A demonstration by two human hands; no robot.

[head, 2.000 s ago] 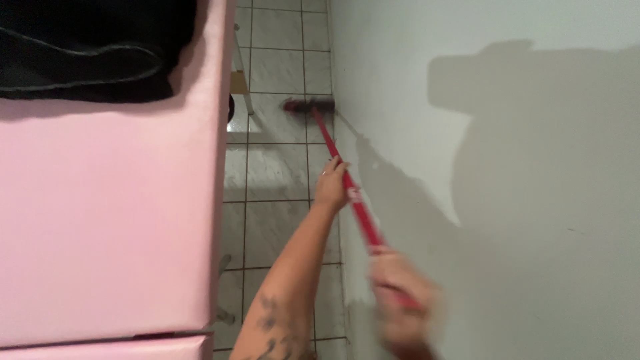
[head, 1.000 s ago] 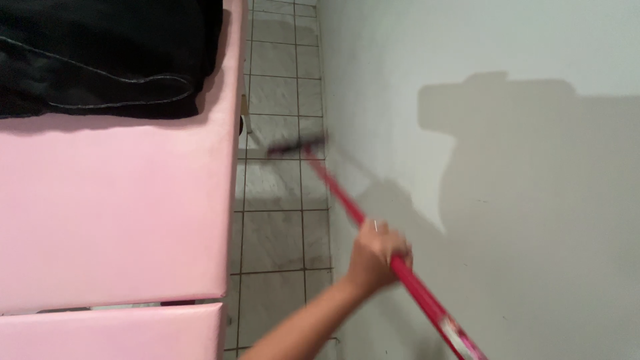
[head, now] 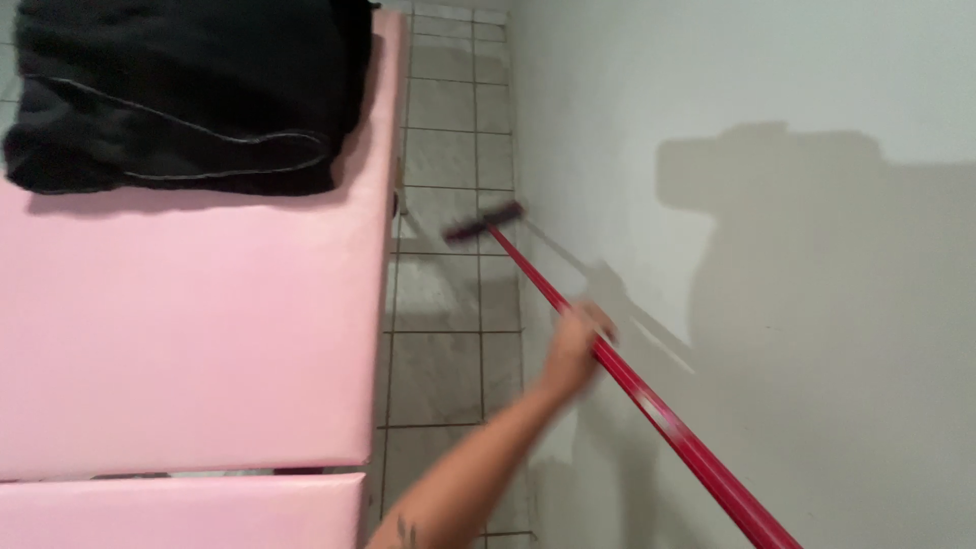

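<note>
My left hand point(head: 578, 343) is closed around the red handle point(head: 686, 442) of a long broom, partway along it. The handle slants from the lower right up to the dark broom head point(head: 484, 223), which is blurred and tilted over the tiled floor point(head: 438, 290) in the strip between the pink padded table and the wall. The handle's near end runs out of the frame at the bottom right. My right hand is outside the view.
A pink padded table point(head: 191, 328) in two sections fills the left side, with folded black cloth point(head: 183, 99) on its far part. A pale wall point(head: 801, 366) bearing shadows borders the narrow tiled strip on the right.
My right hand was on the handle's near part two seconds ago and is now out of view. My left hand and the handle have shifted to the right from two seconds ago.
</note>
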